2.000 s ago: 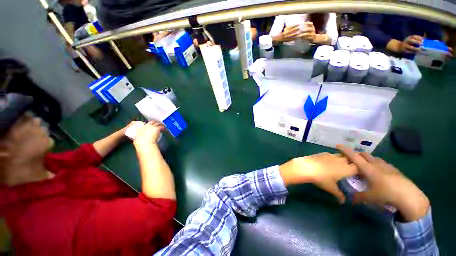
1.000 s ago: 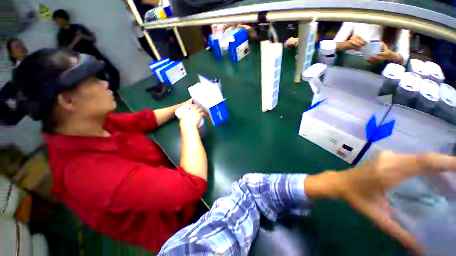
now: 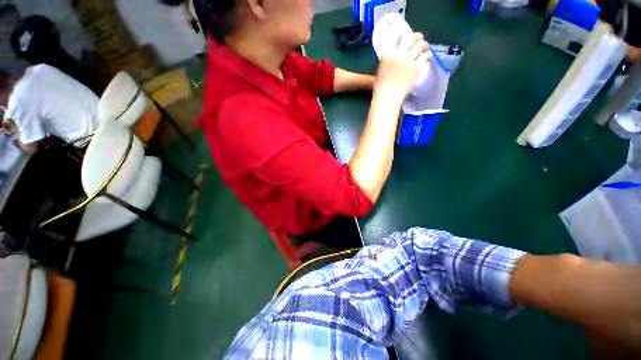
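My left forearm in a blue and white plaid sleeve reaches across to the right edge of the view, where it is cut off and blurred. My left hand is beyond the right edge, so what it holds cannot be seen. My right hand is out of view. A white retail carton with a blue strip is partly in view at the right edge, just above my forearm.
A person in red at my left holds a white unit over an open blue-and-white box. A white power strip stands slanted on the dark green table. Pale chairs stand behind.
The view has swung left, so my left hand and most of the carton have gone off the right edge. The person in red has raised the white unit towards the box.
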